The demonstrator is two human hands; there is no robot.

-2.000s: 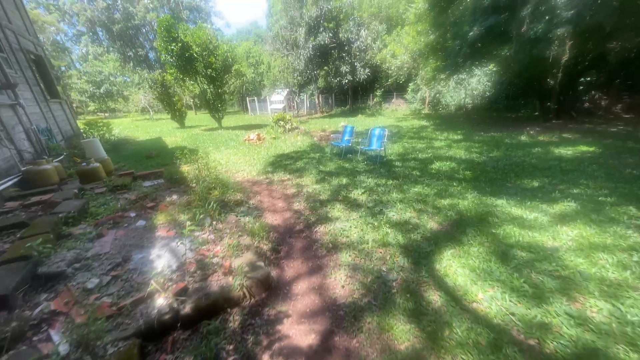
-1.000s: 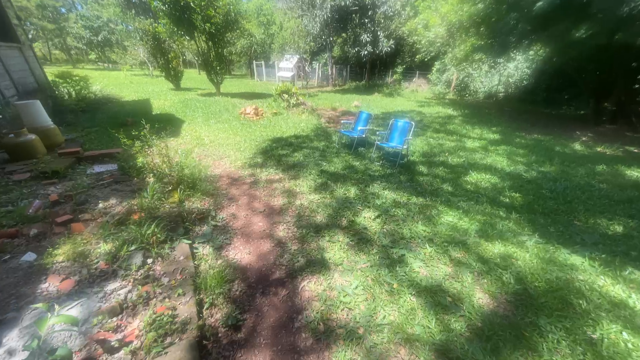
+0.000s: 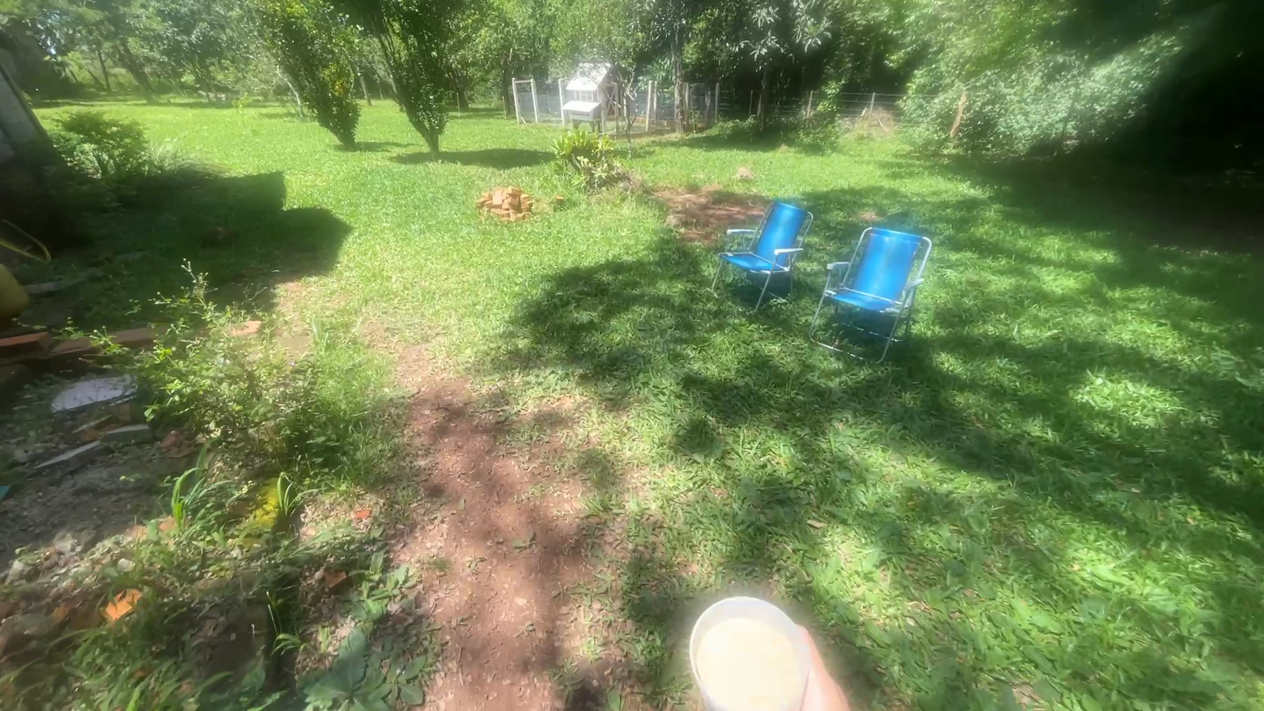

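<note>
At the bottom edge of the head view, my right hand (image 3: 822, 674) is shut on a white cup or tub (image 3: 748, 660), seen from above. Its content is pale cream in colour; whether it is liquid or grain I cannot tell. Only part of the hand shows, along the right side of the container. My left hand is out of view. Ahead on the grass stand two folding lawn chairs with blue seats and metal frames, a farther one (image 3: 778, 240) and a nearer one (image 3: 877, 281) to its right. Both look unoccupied.
A bare dirt path (image 3: 484, 523) runs forward through the lawn. Rubble and bricks (image 3: 74, 346) lie at the left beside a leafy weed clump (image 3: 237, 385). Farther off are a brick pile (image 3: 506, 203), a small white hutch (image 3: 588, 94), a fence and trees.
The white container and my right hand have come into view at the bottom. The blue chairs look nearer than before, as the view has moved forward along the path.
</note>
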